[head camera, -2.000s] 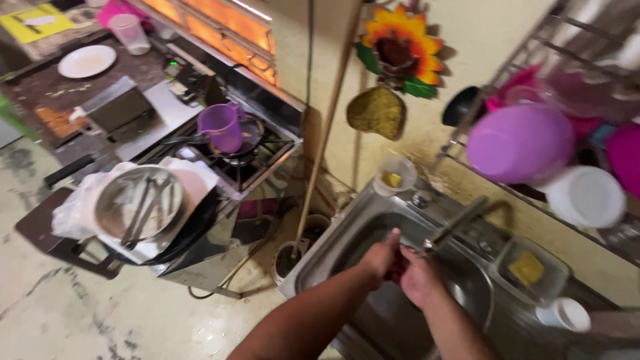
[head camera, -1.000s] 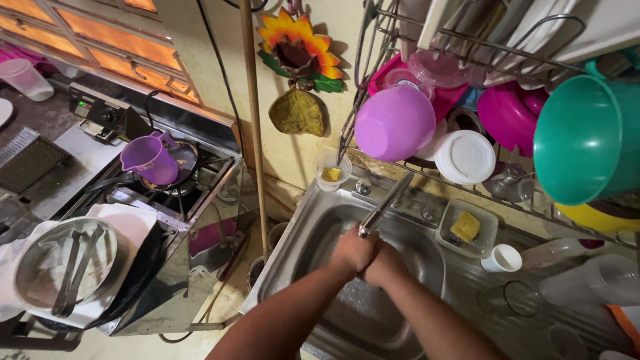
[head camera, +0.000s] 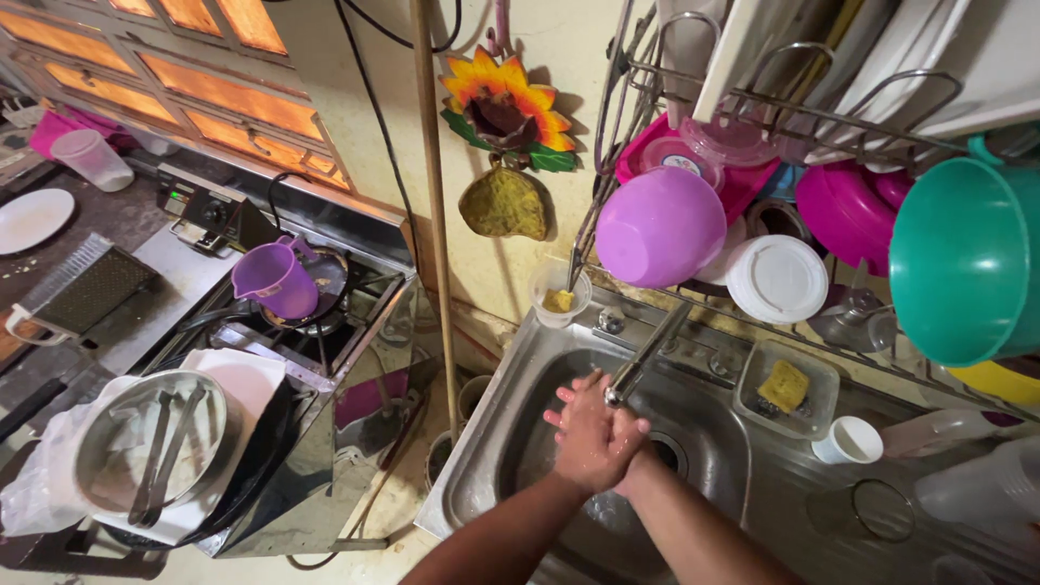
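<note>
Wet and pressed together, my left hand (head camera: 587, 445) and my right hand (head camera: 632, 443) are under the metal faucet spout (head camera: 647, 353), over the stainless steel sink basin (head camera: 520, 463). My left hand lies across my right, its fingers apart; the right palm is mostly hidden beneath it. No object shows between them. Part of the drain (head camera: 671, 457) is visible just right of the hands. Behind the basin's left corner stands a clear plastic cup (head camera: 561, 292) with a yellow sponge piece. To the right, a clear plastic container (head camera: 751, 390) holds a yellow sponge (head camera: 784, 387).
A wire dish rack (head camera: 845, 122) with bowls and plates overhangs the sink. A white cup (head camera: 847, 440) and a drinking glass (head camera: 881, 510) stand right. Leftward are a wooden pole (head camera: 439, 203), a gas stove (head camera: 357, 333) with a purple jug (head camera: 276, 280), and a pot (head camera: 85, 455) with tongs.
The hands have shifted against each other under the faucet; the left hand's fingers now spread where both hands were clasped a second ago. The view has swung toward the right.
</note>
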